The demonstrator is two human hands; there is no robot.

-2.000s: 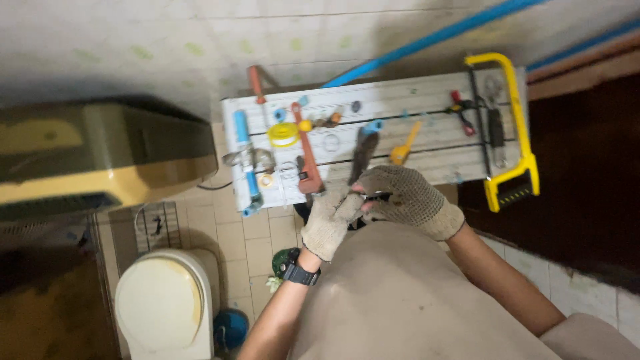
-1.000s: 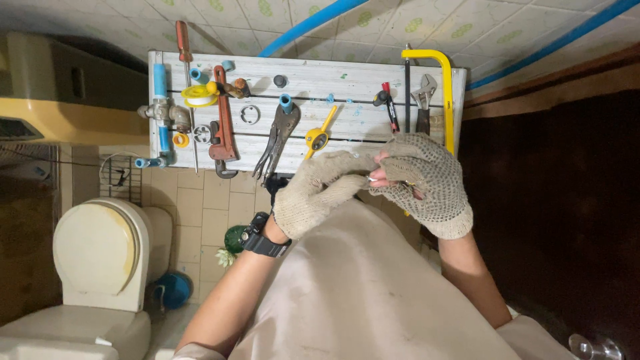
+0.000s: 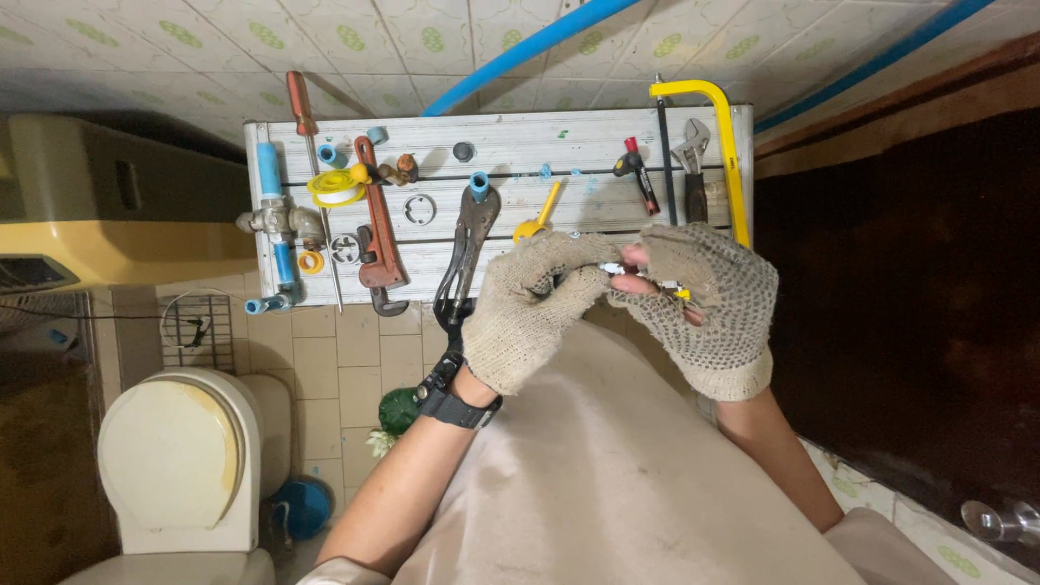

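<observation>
My left hand (image 3: 540,305), in a knitted glove, and my right hand (image 3: 703,301), in a dotted glove with bare fingertips, meet at the bench's front edge. Between their fingertips is a small white piece (image 3: 611,268), mostly hidden. Just left of my left hand, locking pliers (image 3: 471,231) lie by a blue pipe fitting (image 3: 479,184). A yellow-handled tool (image 3: 536,223) lies behind that hand. Beyond my right hand are an adjustable wrench (image 3: 693,166), a red and black marker (image 3: 643,180) and a yellow hacksaw (image 3: 727,146).
On the slatted metal bench (image 3: 585,130) also lie a red pipe wrench (image 3: 379,231), a screwdriver (image 3: 302,106), a yellow tape roll (image 3: 335,188) and a blue pipe with a metal valve (image 3: 272,218). A toilet (image 3: 171,455) stands at lower left; a tiled wall (image 3: 357,49) rises behind.
The view has shifted and steadied. Both hands stay together at the front edge of the bench, fingertips meeting, with little plain change in their pose.
</observation>
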